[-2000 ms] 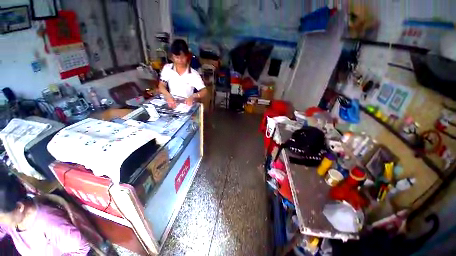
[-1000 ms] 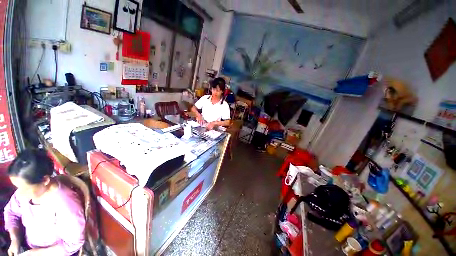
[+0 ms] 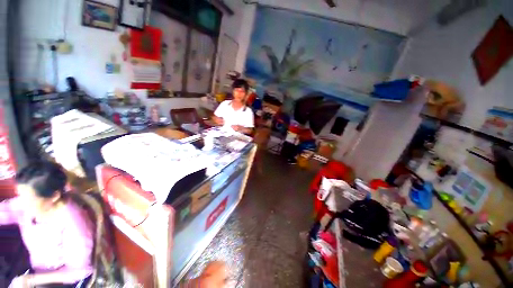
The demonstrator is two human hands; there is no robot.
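A blurred, skin-toned shape, which looks like my left hand (image 3: 211,275), is cut off by the bottom edge, in front of the counter's lower end. Its fingers and any hold cannot be made out. My right hand is out of the picture. The glass display counter (image 3: 205,222) has red end panels. A white cloth or paper (image 3: 149,160) drapes over its near end, and papers lie on its far end.
A person in pink (image 3: 59,236) sits at the lower left. A person in white (image 3: 236,115) is behind the counter's far end. A cluttered table (image 3: 360,264) on the right bears a black bag (image 3: 365,223), a yellow container and a white cup. Speckled floor (image 3: 264,236) runs between.
The view has swung left and up over two seconds. A blurred hand shape has appeared at the bottom. The seated person's arm is now raised toward the left edge.
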